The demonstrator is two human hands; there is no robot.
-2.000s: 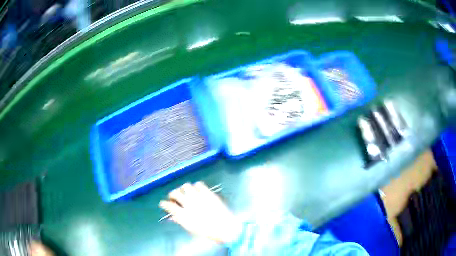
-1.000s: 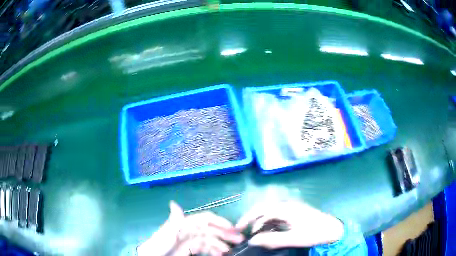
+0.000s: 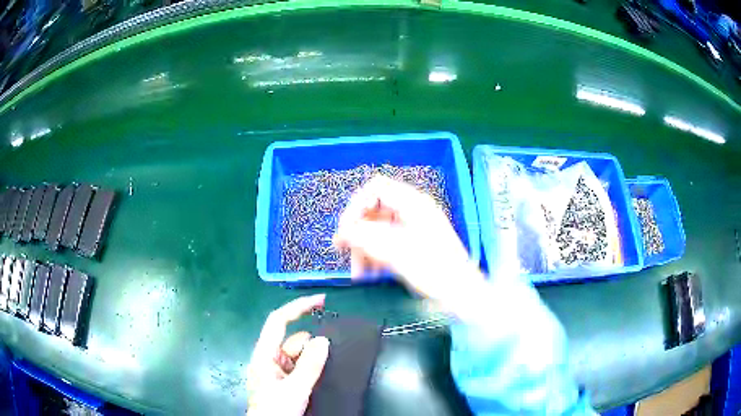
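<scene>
My left hand (image 3: 288,357) holds a black housing (image 3: 349,366) at the lower middle, its broad face up and its lower end cut off by the picture's edge. Small dark bits show at its top left corner by my fingertips. My right hand (image 3: 390,231) is over the large left bin (image 3: 264,211) of small silver pins (image 3: 313,219), fingers bent and blurred. Whether it holds a pin I cannot tell. Tweezers (image 3: 418,327) lie on the green bench, right of the housing.
The middle bin (image 3: 485,219) holds a clear bag (image 3: 512,211) with small metal fittings. A small bin (image 3: 673,223) stands right of it. Black housings stand in two rows at left (image 3: 61,215) and a small group at right (image 3: 685,309). A carton edge (image 3: 674,394) shows at lower right.
My right hand has left the housing and moved up over the left bin. My left hand still holds the housing, now upright in view. The view has shifted left.
</scene>
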